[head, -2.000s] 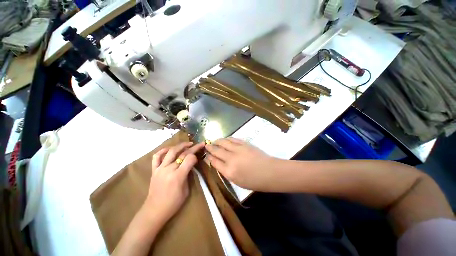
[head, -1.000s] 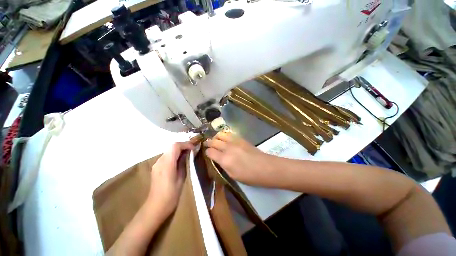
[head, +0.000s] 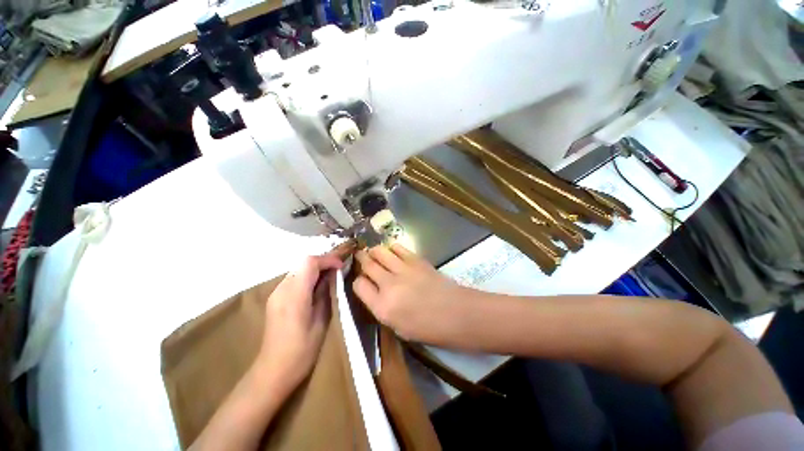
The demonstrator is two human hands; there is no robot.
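Observation:
A tan-brown fabric panel point(head: 216, 348) lies on the white table, a white strip point(head: 357, 361) along its opening. My left hand point(head: 298, 308) pinches the panel's upper edge just left of the presser foot. My right hand point(head: 397, 286) presses fingertips on the brown layers right beside the presser foot point(head: 360, 240). A brown zipper tape point(head: 458, 379) runs out below my right hand, its end past the table edge. My fingers hide where tape and panel meet. The white sewing machine point(head: 494, 62) stands above.
Several brown zippers with gold teeth point(head: 520, 198) lie under the machine arm. A red and black tool point(head: 659, 167) with a dark cord lies at right. Grey-olive fabric point(head: 749, 211) is piled far right. A white cloth strip point(head: 62, 282) hangs at left.
The view has shifted, so the machine sits further right than two seconds ago. My right hand has shifted slightly down and left over the last second. The zipper tape's loose end now points further right.

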